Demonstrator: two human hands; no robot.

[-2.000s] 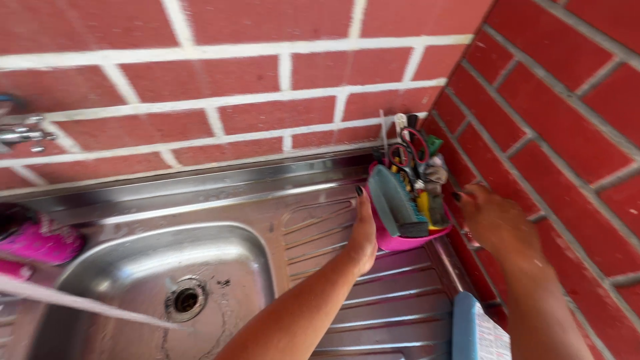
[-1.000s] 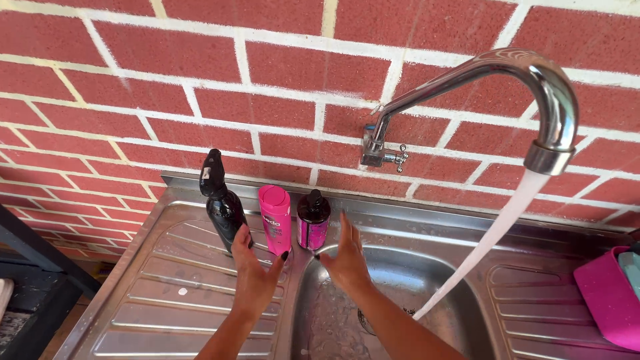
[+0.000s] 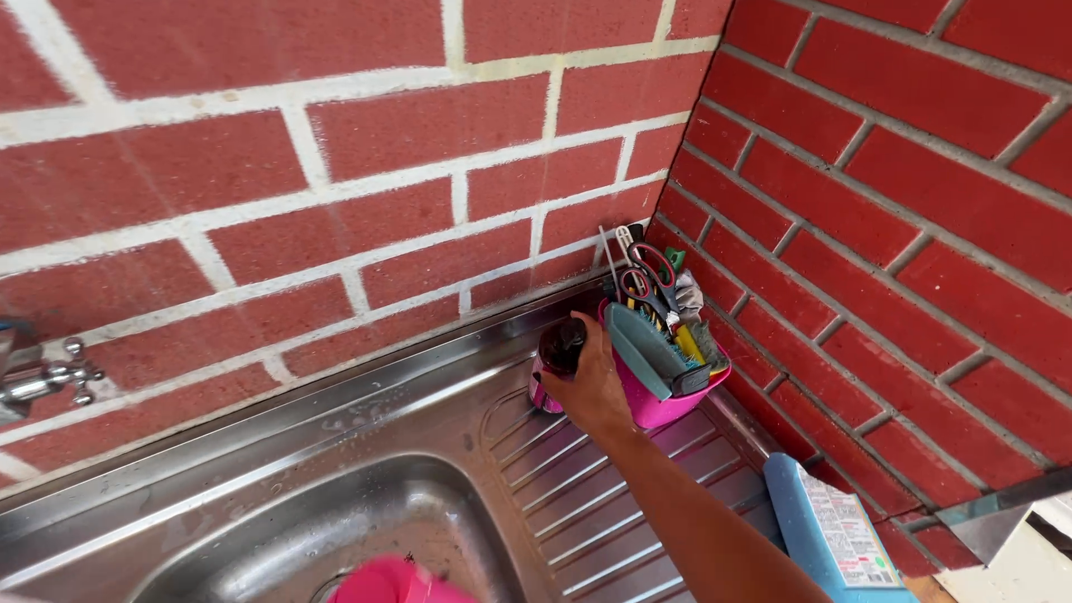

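Note:
My right hand (image 3: 590,381) is closed around a dark-capped bottle with a pink label (image 3: 546,389), upright on the ribbed drainboard at the back. Directly right of it, a bright pink bin (image 3: 657,409) holds scissors (image 3: 651,276), a grey-blue scraper-like tool (image 3: 641,347), a yellow-handled item and brushes or sponges. At the lower edge, over the stainless steel sink basin (image 3: 452,511), a pink bottle (image 3: 394,582) shows partly and blurred. My left hand is out of view.
Brick walls meet in the corner behind the bin. A blue bottle with a printed label (image 3: 846,528) lies or stands at the drainboard's right edge. A chrome tap valve (image 3: 50,377) juts from the wall at far left.
The dark-capped bottle has moved from the sink's left side to beside the pink bin, in my right hand. The pink bottle has left its place beside it. The view has swung right.

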